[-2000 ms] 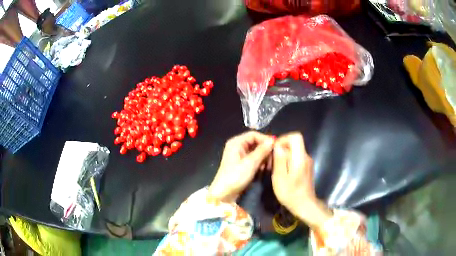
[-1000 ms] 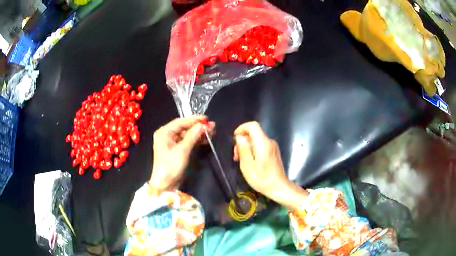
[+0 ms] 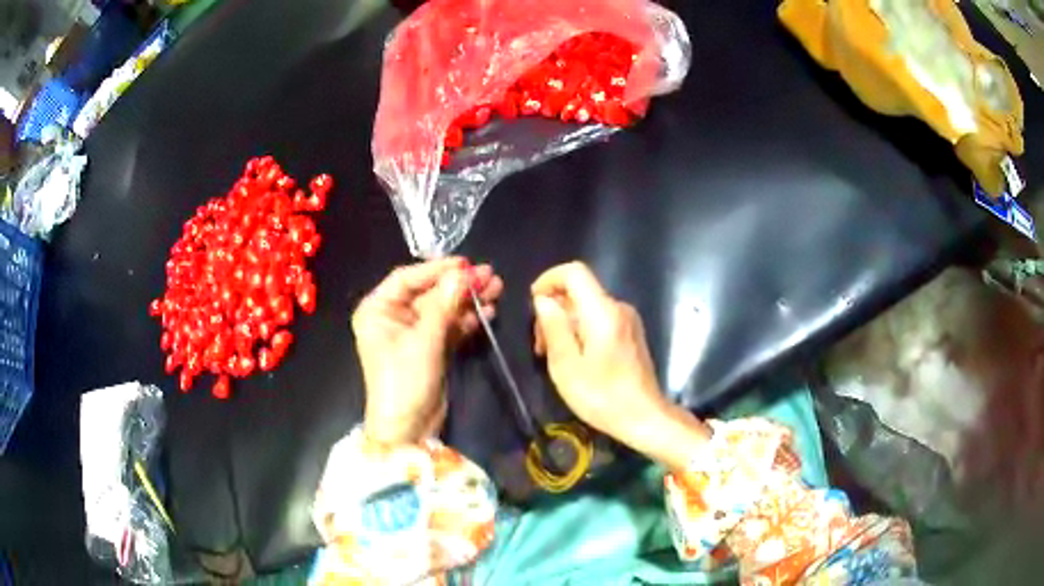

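Note:
A small red piece is held in the fingertips of my left hand, at the top end of a thin metal rod. The rod slants up from the table's front edge, with a yellow coil around its base. My right hand is to the right of the rod, its thumb and forefinger close together; whether anything is between them I cannot tell. The clear bag of red pieces lies just behind my left hand. A loose heap of red pieces lies at left.
A blue basket stands at the left edge. A clear packet lies at lower left. A yellow plush toy with a blue-white tag lies at upper right. Black sheeting covers the table. A green apron shows at the front edge.
The view has swung right since two seconds ago. My hands were together at the rod's top; they are now apart, the left still at the tip. Little has changed in the last second.

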